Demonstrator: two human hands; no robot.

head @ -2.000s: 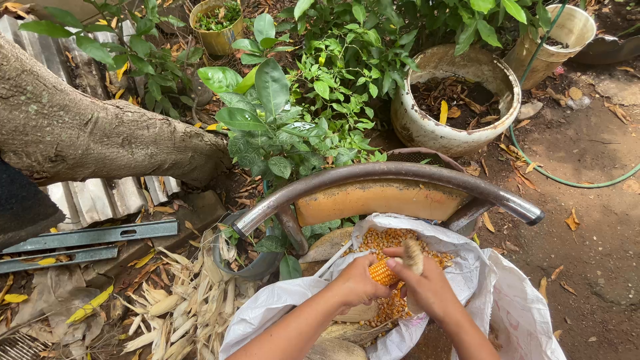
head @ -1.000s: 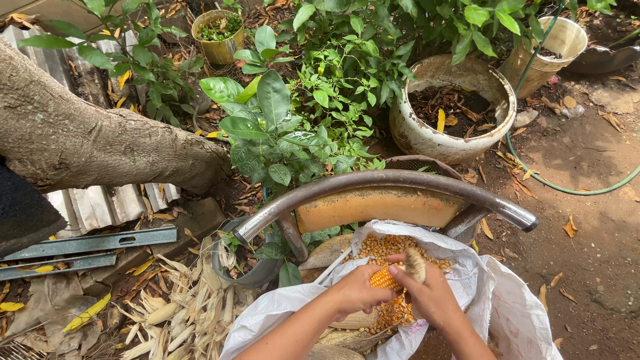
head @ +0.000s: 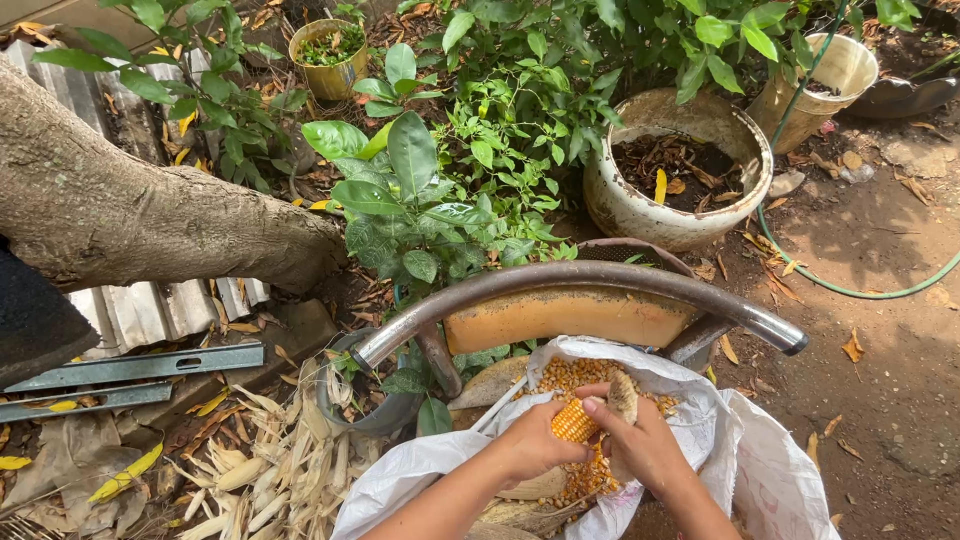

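Note:
Over a white woven sack [head: 667, 382], my left hand [head: 536, 442] grips an ear of yellow corn [head: 574, 421]. My right hand [head: 637, 435] holds a bare corn cob [head: 622, 397], upright beside the ear, its lower part hidden by the fingers. The two hands meet at the ear, and the exact contact between cob and kernels is partly covered. Loose corn kernels [head: 581, 371] lie in the sack behind and below the hands. Husked pieces [head: 536, 484] show under my left hand.
A curved metal chair rail [head: 570, 276] arches just beyond the sack. Dry corn husks [head: 262, 480] are heaped at left, near a grey pot [head: 379, 420]. A tree trunk [head: 150, 217], metal channels [head: 150, 371], a rusty white pot [head: 675, 217] and a green hose [head: 862, 291] surround the spot.

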